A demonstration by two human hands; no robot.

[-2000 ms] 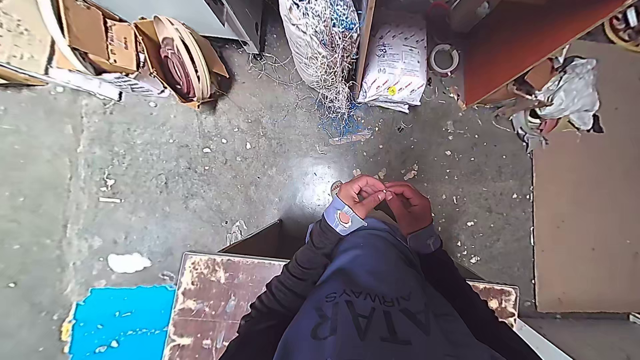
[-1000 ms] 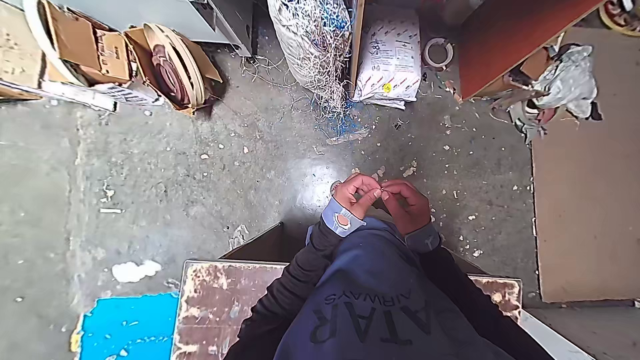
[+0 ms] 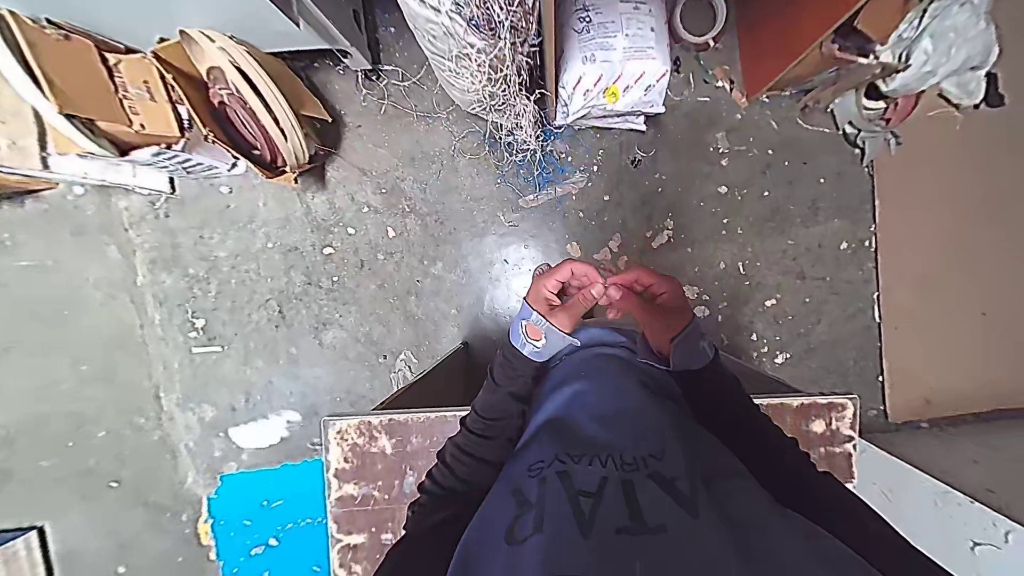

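Observation:
My left hand [image 3: 566, 293] and my right hand [image 3: 652, 304] meet in front of my waist, with thumbs and fingertips pinched close together. Something very small may be between the fingertips; it is too small to make out. Both wrists have light blue cuffs over dark sleeves. Beneath the hands are a dark blue garment [image 3: 608, 448] with lettering and the grey concrete floor.
A worn brown board [image 3: 384, 472] lies behind me, beside a blue sheet [image 3: 272, 520]. Ahead stand a sack of tangled string [image 3: 496, 64], a white printed bag [image 3: 612, 64] and a tape roll [image 3: 698, 20]. Open cardboard boxes [image 3: 144, 92] are at upper left; a brown cardboard sheet [image 3: 952, 280] lies right.

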